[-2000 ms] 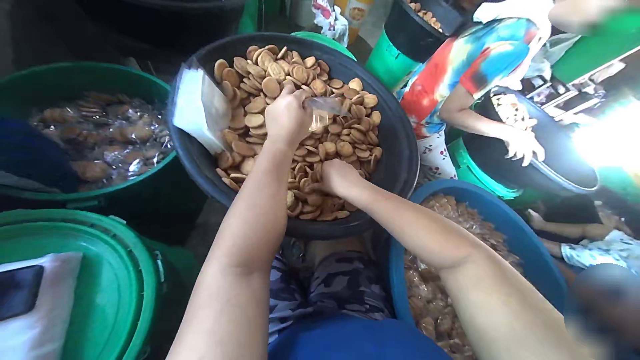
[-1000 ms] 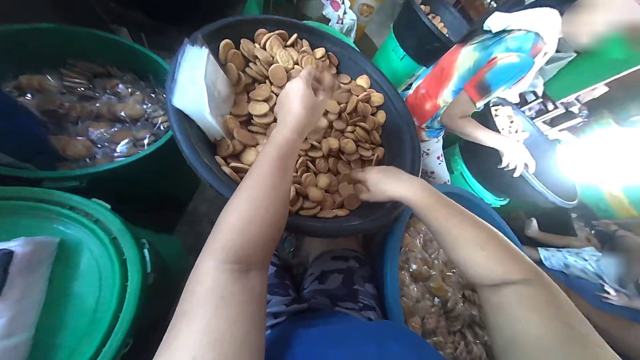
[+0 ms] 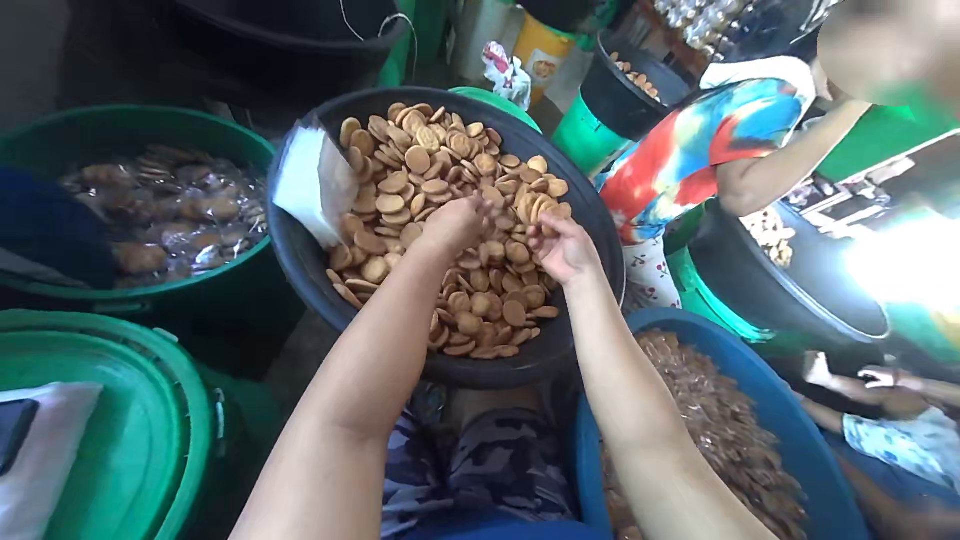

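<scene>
A wide black basin [image 3: 300, 281] full of round brown biscuits [image 3: 420, 161] stands before me. Over the middle of the heap is my left hand [image 3: 459, 223], fingers curled; a clear plastic bag seems to be at its fingertips, too blurred to be sure. Close on its right, my right hand [image 3: 561, 244] is palm up with bent fingers, touching or holding several biscuits [image 3: 541, 210] standing in a row. A stack of clear plastic bags [image 3: 306, 184] leans inside the basin's left rim.
Left are a green tub [image 3: 225, 112] of bagged biscuits and a green lid [image 3: 127, 442] with a phone [image 3: 15, 435] on a cloth. A blue tub [image 3: 810, 442] of packed biscuits stands lower right. A person in a tie-dyed shirt [image 3: 697, 150] is beside another black basin [image 3: 810, 277].
My right hand has moved up from the basin's lower right and turned palm up near my left hand. The co-worker's arm has lifted away from their basin.
</scene>
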